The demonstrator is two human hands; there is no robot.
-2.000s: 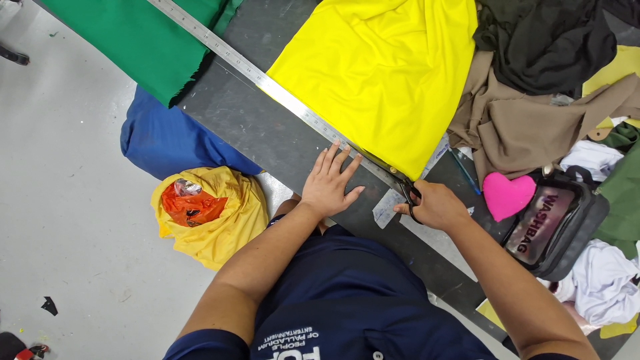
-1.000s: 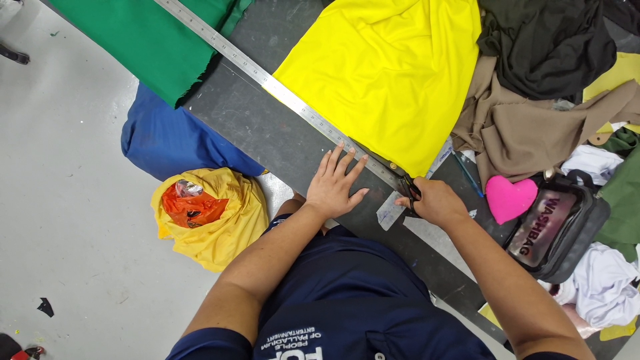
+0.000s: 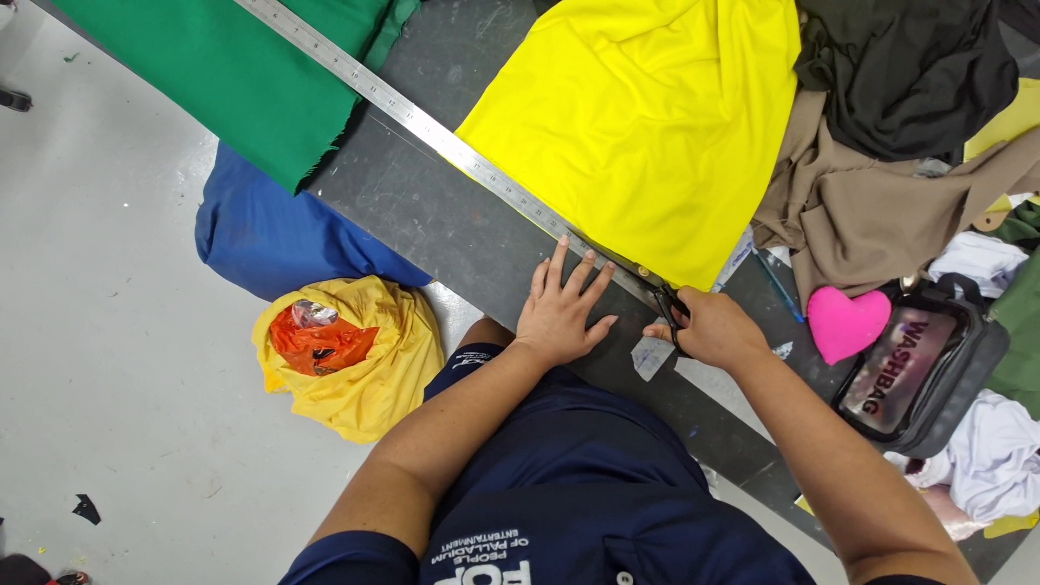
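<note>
A long metal ruler point(image 3: 422, 127) runs diagonally over green fabric point(image 3: 219, 73) and along the lower edge of bright yellow fabric point(image 3: 642, 122). My left hand point(image 3: 563, 313) lies flat with spread fingers, its fingertips on the ruler near its lower end. In my right hand point(image 3: 715, 329) are black-handled scissors point(image 3: 670, 313), whose blades lie along the ruler at the yellow fabric's lower corner. Part of the blades is hidden by the fabric and the ruler's edge. A pale translucent scrap point(image 3: 652, 357) rests just below the scissors' handles.
Right of the yellow fabric lie brown cloth point(image 3: 869, 219), black cloth point(image 3: 910, 73), a blue pen point(image 3: 778, 284), a pink heart-shaped piece point(image 3: 847, 323) and a black washbag point(image 3: 922, 374). By the table's left edge are a blue bundle point(image 3: 284, 227) and a yellow cloth bag point(image 3: 390, 366).
</note>
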